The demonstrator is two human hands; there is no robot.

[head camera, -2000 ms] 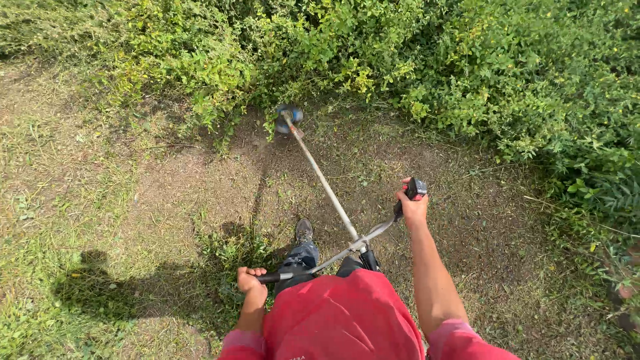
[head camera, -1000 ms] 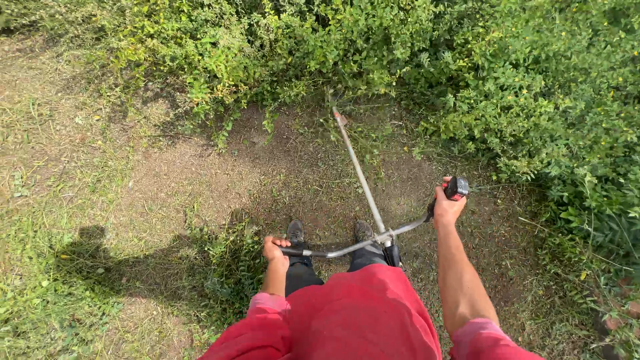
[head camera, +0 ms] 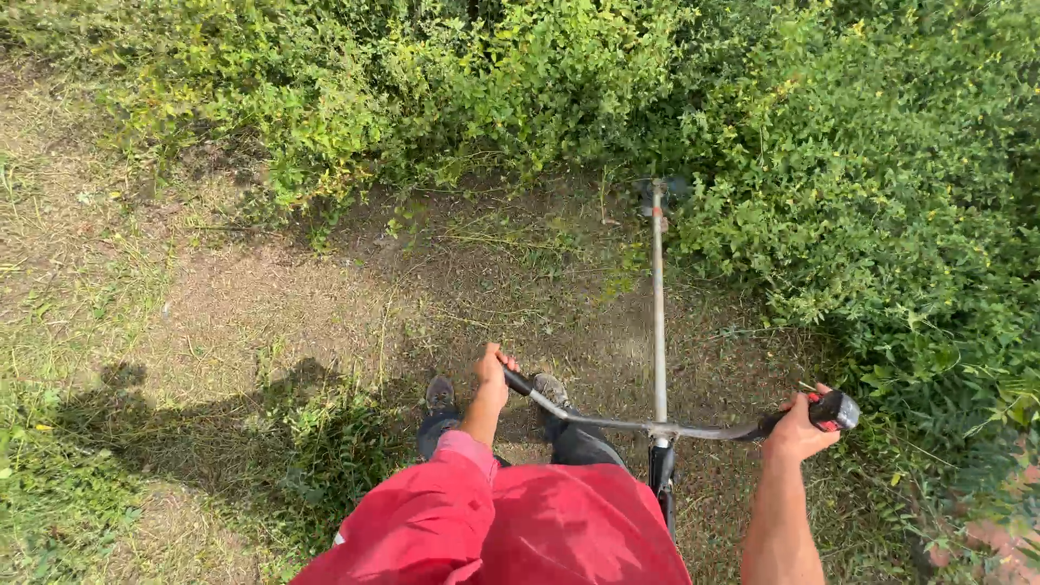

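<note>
A brush cutter with a long metal shaft (head camera: 659, 325) points straight ahead, right of my feet. My left hand (head camera: 492, 374) grips the black left grip (head camera: 517, 380) of its curved handlebar (head camera: 601, 421). My right hand (head camera: 798, 429) is closed round the right grip, just below the black and red throttle control (head camera: 834, 411). At the far end of the shaft the blurred cutting head (head camera: 662, 195) is at the foot of the green bushes, partly hidden by leaves.
Dense leafy bushes (head camera: 812, 162) run across the front and down the right side. Cut stems and dry grass lie on the bare soil (head camera: 268, 301). My shoes (head camera: 439, 392) stand behind the handlebar. Low weeds (head camera: 333, 447) grow at the left, and pinkish stones (head camera: 1003, 544) show at the lower right.
The brush cutter has swung from left to right along the edge of the bushes. Both my hands have moved right with the handlebar, still gripping it.
</note>
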